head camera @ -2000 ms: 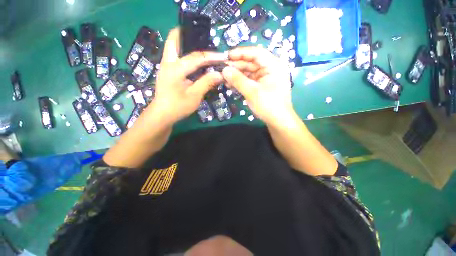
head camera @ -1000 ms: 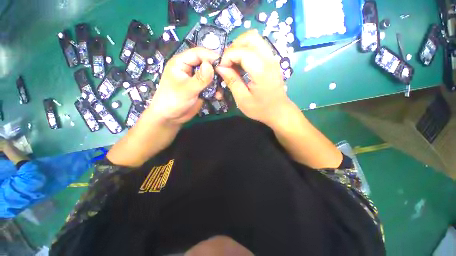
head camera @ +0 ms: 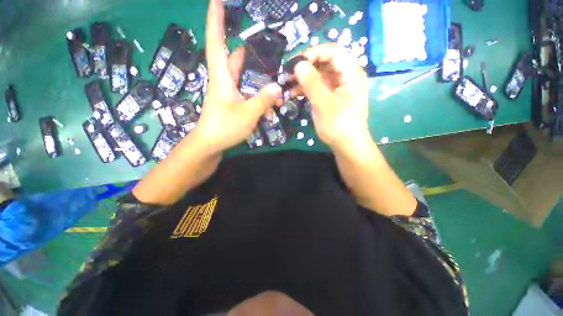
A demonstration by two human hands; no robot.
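A black phone housing (head camera: 265,52) with a silvery board part at its lower end lies between my hands. My left hand (head camera: 228,102) is at its left side, fingers spread and pointing up, the thumb near its lower end. What the thumb touches is too blurred to tell. My right hand (head camera: 333,86) is curled at the right around a small dark part (head camera: 297,63), held between thumb and fingers. Small white discs (head camera: 334,33) lie scattered beyond my right hand.
Half-assembled phones (head camera: 129,145) lie in groups at the left. A blue tray (head camera: 373,37) with white parts stands at the right, a thin pale stick (head camera: 407,84) below it. More phones (head camera: 474,99) and dark stacked housings lie at the right. A cardboard box (head camera: 531,185) is below the bench edge.
My left hand has opened and its fingers now point up beside the housing. My right hand has moved slightly right of it. The housing shows a dark side instead of the white disc seen earlier.
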